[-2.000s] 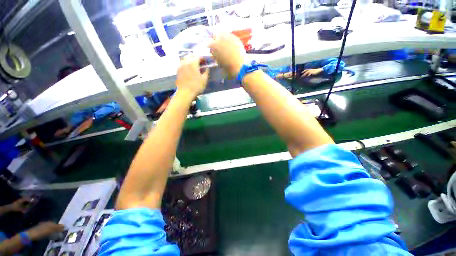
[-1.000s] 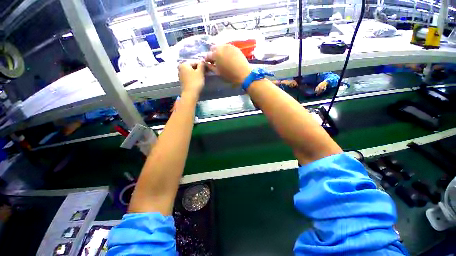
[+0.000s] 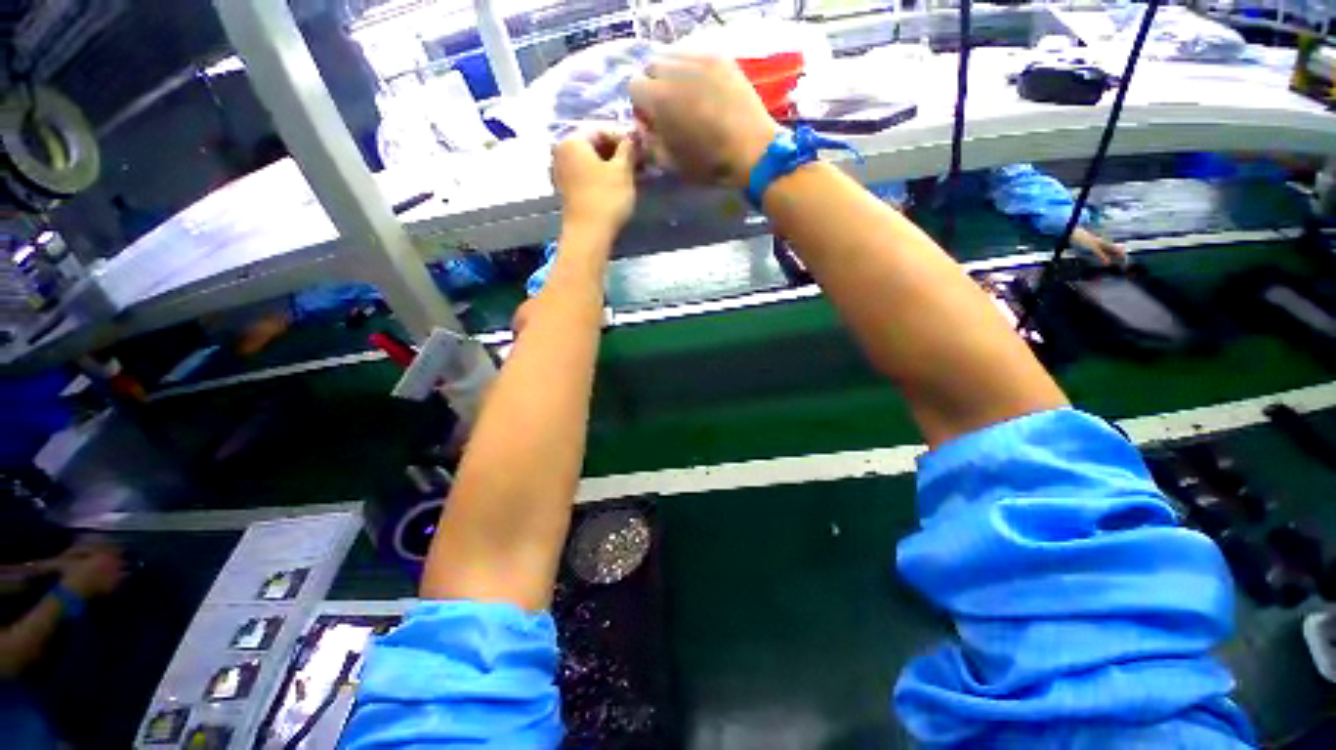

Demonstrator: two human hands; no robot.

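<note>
My left hand point(image 3: 595, 183) and my right hand point(image 3: 700, 117) are raised over the front edge of the white shelf point(image 3: 498, 179). Their fingertips are pinched close together around a small item, partly clear, mostly hidden by the fingers and too blurred to name. A blue strap point(image 3: 796, 156) is on my right wrist. Crumpled clear plastic point(image 3: 594, 85) lies on the shelf just behind my hands. Below, the black parts tray point(image 3: 645, 645) holds a round dish of screws point(image 3: 608, 545) and a heap of small dark parts, partly hidden by my left forearm.
A slanted white post point(image 3: 330, 161) stands left of my arm. Two dark cables point(image 3: 960, 117) hang at right. Behind are a red object point(image 3: 772, 85) and a black item point(image 3: 1062, 82). Instruction sheets point(image 3: 257, 615) lie lower left. Other people's arms point(image 3: 1048, 205) reach over the green conveyor point(image 3: 733, 396).
The camera view has shifted, so my hands and the bench appear farther right. My hands stay raised together at the shelf. The person's hand across the conveyor has moved to a black tray.
</note>
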